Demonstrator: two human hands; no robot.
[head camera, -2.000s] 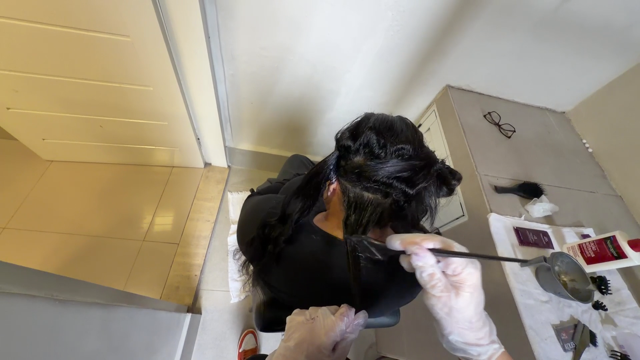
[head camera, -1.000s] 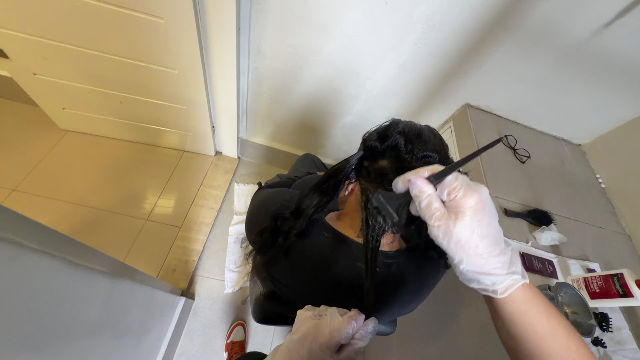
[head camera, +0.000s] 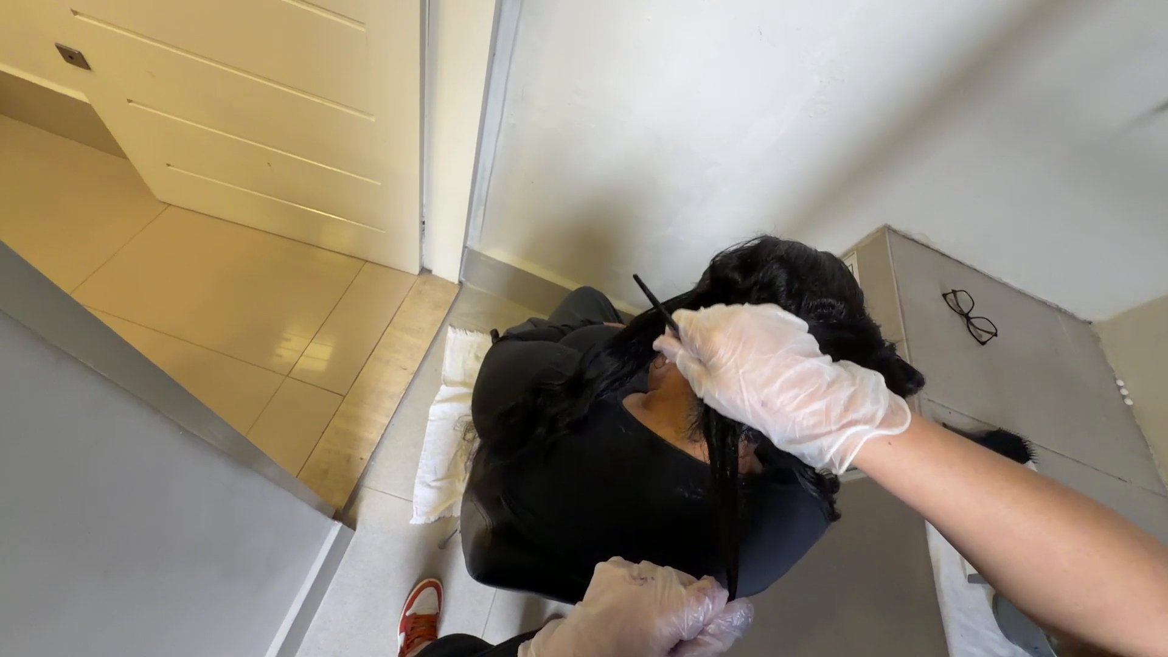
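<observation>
A seated person in a black top (head camera: 602, 493) faces away, dark hair (head camera: 785, 274) gathered up in sections. My left hand (head camera: 652, 607), in a clear glove, pinches the lower end of a wet-looking strand (head camera: 724, 502) and holds it taut down the back. Over the nape, my gloved right hand (head camera: 766, 374) grips a tint brush whose thin black handle (head camera: 653, 301) points up and left. The brush's bristles are hidden behind the right hand.
Eyeglasses (head camera: 970, 317) and a black brush (head camera: 999, 444) lie on the tiled ledge at right. A grey bowl (head camera: 1022, 625) shows partly beneath my right forearm. A white towel (head camera: 447, 429) is left of the person. A door (head camera: 265, 119) stands at upper left, a grey panel (head camera: 137, 474) at lower left.
The right hand, near the bowl side two seconds ago, has come to the hair at the nape, and the brush handle has swung from pointing right to pointing up-left. The left hand still holds the strand's end.
</observation>
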